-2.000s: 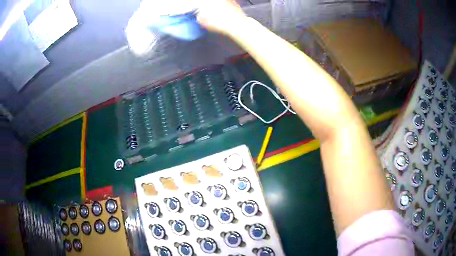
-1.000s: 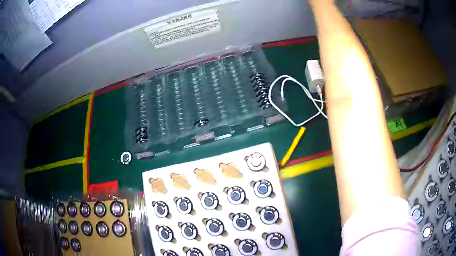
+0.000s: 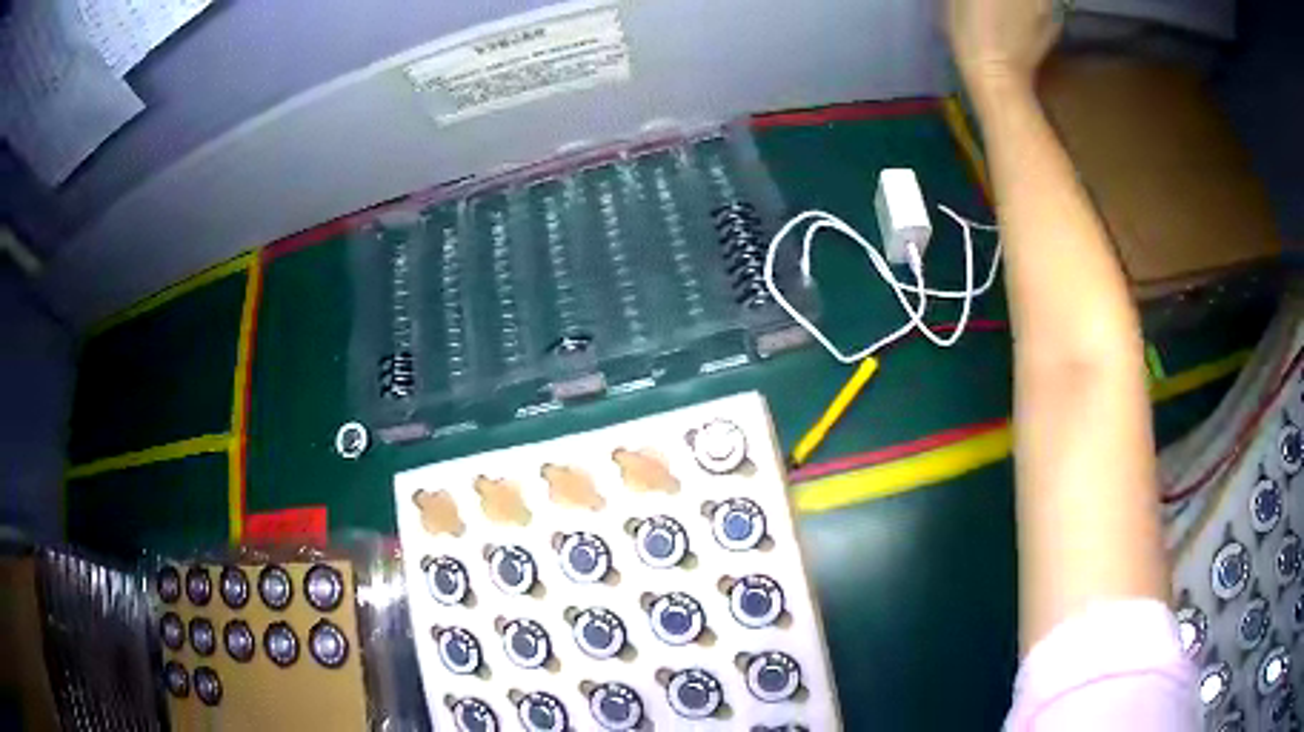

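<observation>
My right hand (image 3: 1001, 32) is at the top edge, partly cut off, beside the cardboard box; its fingers are not clear enough to tell whether it holds anything. My left hand is out of the picture. The white insert tray (image 3: 604, 455) lies in front of me with rows of small round speakers (image 3: 584, 558). Its back row shows several empty tan cut-outs and one white disc (image 3: 719, 445) at the right end. A yellow probe (image 3: 834, 412) lies on the mat beside the tray's back right corner.
A clear blister tray (image 3: 479, 308) with some discs lies at the back. One disc (image 3: 351, 439) lies on the mat. A white adapter (image 3: 904, 215) with looped cable is back right, before the cardboard box (image 3: 1166, 165). Filled trays (image 3: 1244, 601) stand right; a cardboard sheet (image 3: 272, 696) with discs lies left.
My right hand has moved from the top middle to the upper right; the blue item seen by it earlier is no longer in view. The camera view has shifted, and the white adapter is now uncovered.
</observation>
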